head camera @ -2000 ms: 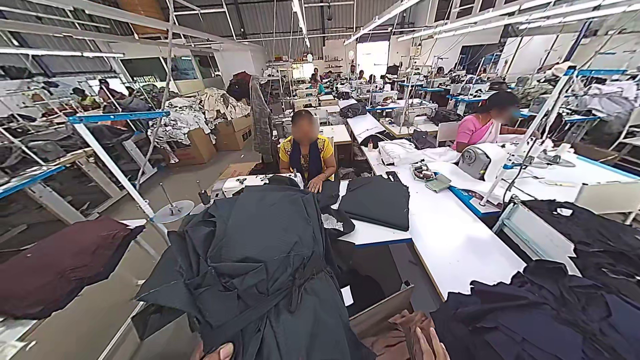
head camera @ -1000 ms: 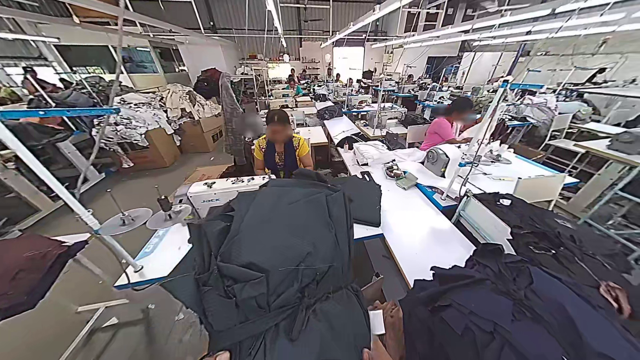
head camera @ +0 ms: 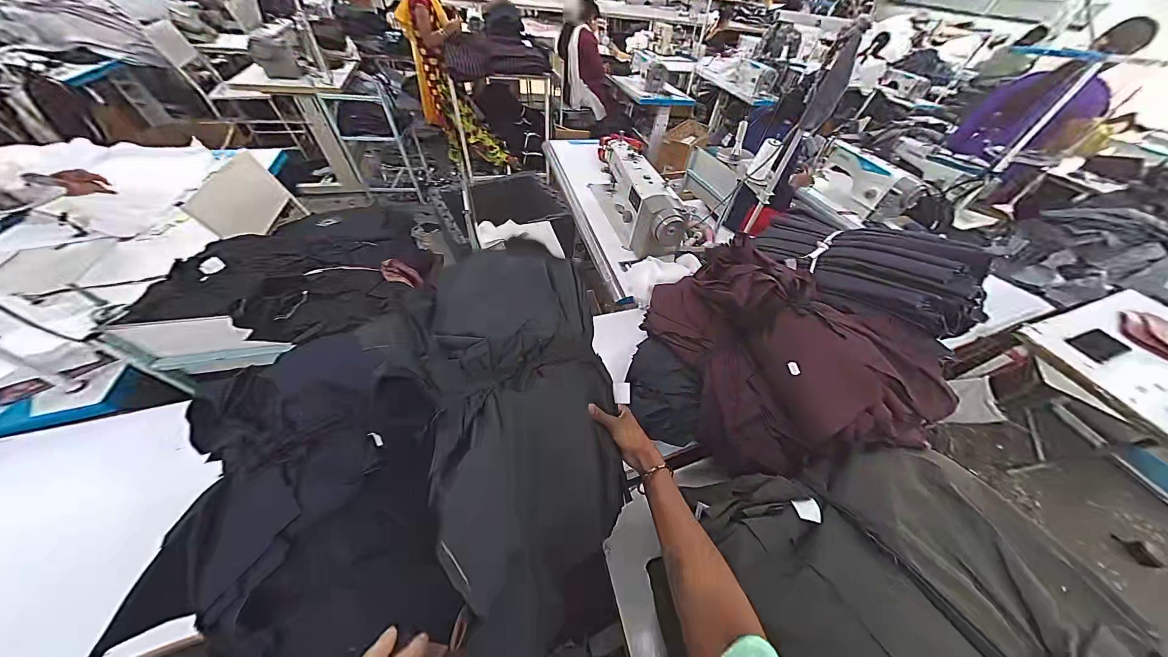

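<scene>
A tied bundle of dark grey fabric pieces [head camera: 525, 438] lies lengthwise in front of me, its far end bulging. On its right edge is my right hand [head camera: 625, 436], gripping the cloth beside a small white tag [head camera: 622, 392]; a bracelet circles the wrist. Only the fingertips of my left hand [head camera: 397, 644] show at the bottom edge, at the near left end of the bundle; whether they hold cloth is hidden. Navy fabric [head camera: 319, 484] is heaped against the bundle's left side. Maroon fabric [head camera: 794, 365] is piled to its right.
Olive-grey cloth [head camera: 912, 547] covers the lower right. Beyond the bundle stand a black crate [head camera: 511, 196] and an industrial sewing machine [head camera: 643, 196]. A tied stack of dark pieces [head camera: 885, 269] lies right of the machine. Other people stand and sit farther back. A white tabletop [head camera: 82, 520] is at left.
The view has swung strongly to the right. The dark grey bundle has come along with my hands and is now beside the navy heap and the maroon pile.
</scene>
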